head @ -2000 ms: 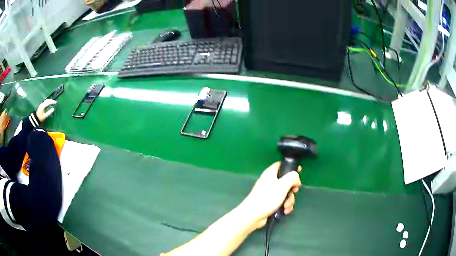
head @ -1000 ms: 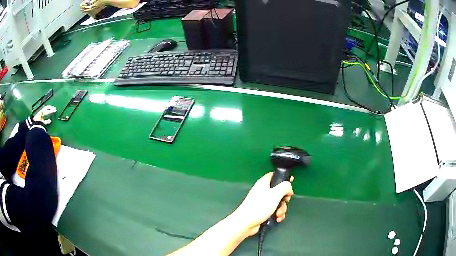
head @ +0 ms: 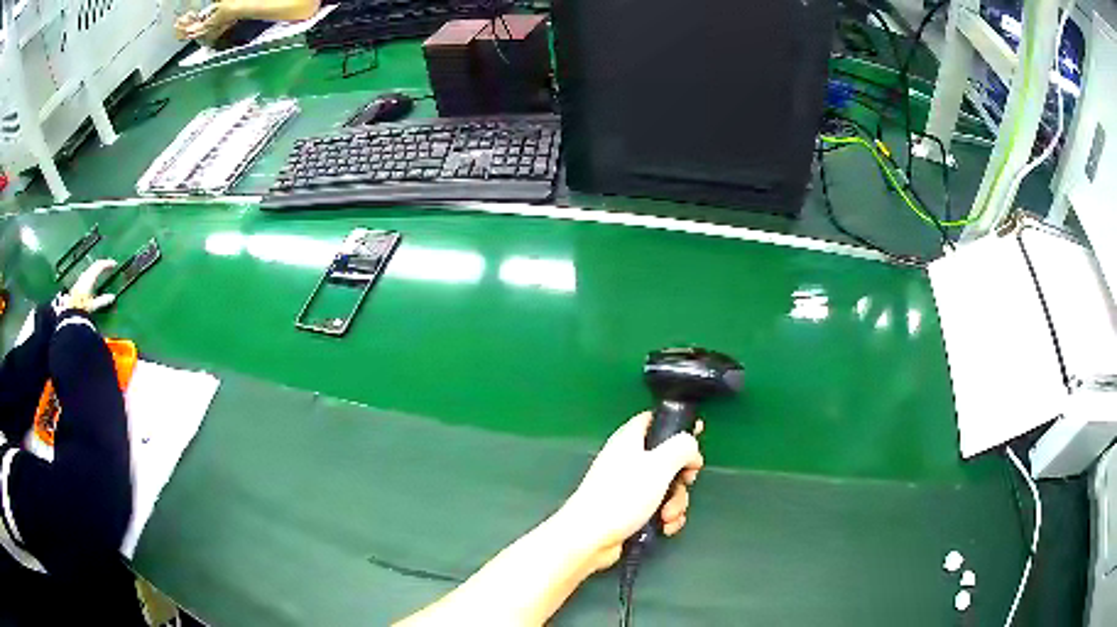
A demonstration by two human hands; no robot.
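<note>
My left hand (head: 625, 490) comes in from the bottom edge, closed around the grip of a black handheld barcode scanner (head: 692, 374). The scanner head is uppermost, above the glossy green strip, and its cord hangs from the grip. My right hand is not in view. A part-built phone frame (head: 349, 282) lies on the green strip, left of and beyond the scanner, apart from it. Its open window shows green. Two more phone frames lie at the far left, one (head: 135, 267) at a neighbour's hand and one (head: 77, 252) beyond it.
A keyboard (head: 417, 162), mouse (head: 381, 109), dark brown box (head: 488, 67) and black monitor (head: 692, 98) stand beyond the strip. A neighbour's dark sleeve (head: 88, 416) and orange tray (head: 120, 358) are at left. A white board (head: 998, 337) and small white bits (head: 962, 600) are at right.
The phone frames have moved left along the strip, and the neighbour's hand now meets one. My left hand still holds the scanner, which appears slightly further left.
</note>
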